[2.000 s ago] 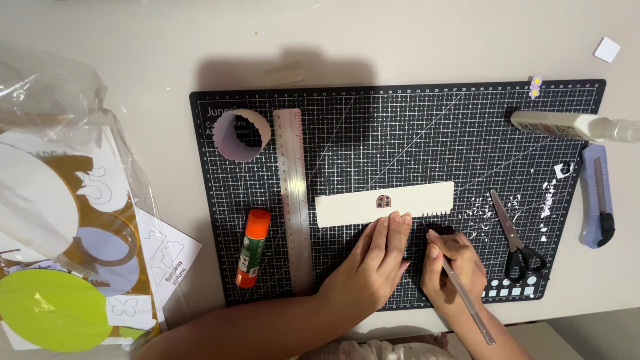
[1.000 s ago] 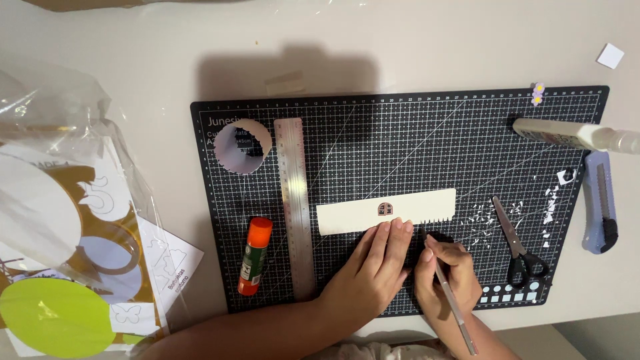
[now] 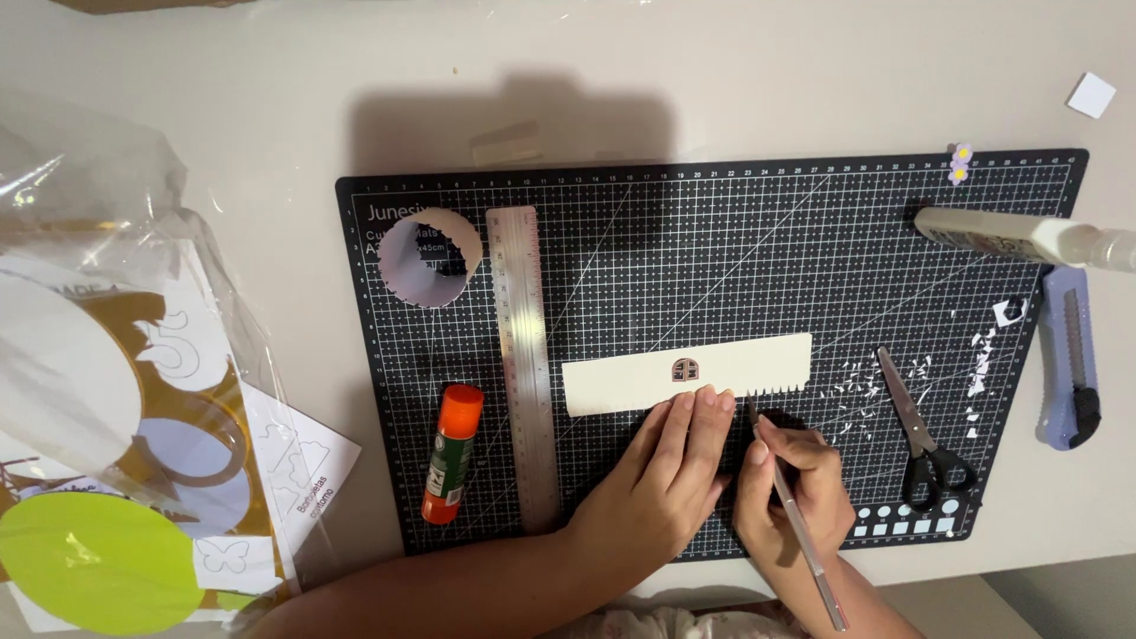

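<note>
A cream paper strip (image 3: 621,382) with a small arched window picture (image 3: 685,370) lies on the black cutting mat (image 3: 674,266). Small notches run along the right part of its near edge. The fingertips of my left hand (image 3: 670,470) press flat on that edge, left of the notches. My right hand (image 3: 794,488) grips a slim metal craft knife (image 3: 799,524) like a pen, its tip at the strip's near edge where the notches end. Tiny white paper scraps (image 3: 856,382) lie right of the strip.
On the mat are a steel ruler (image 3: 524,355), a glue stick (image 3: 453,453), a paper ring (image 3: 430,257) with a toothed edge, scissors (image 3: 914,426) and a bottle (image 3: 994,232). A lilac utility knife (image 3: 1069,364) lies at the right. Plastic-wrapped paper cutouts (image 3: 98,559) cover the left side.
The craft knife's tip has moved left along the strip's near edge, towards my left fingertips. My left hand stays on the strip.
</note>
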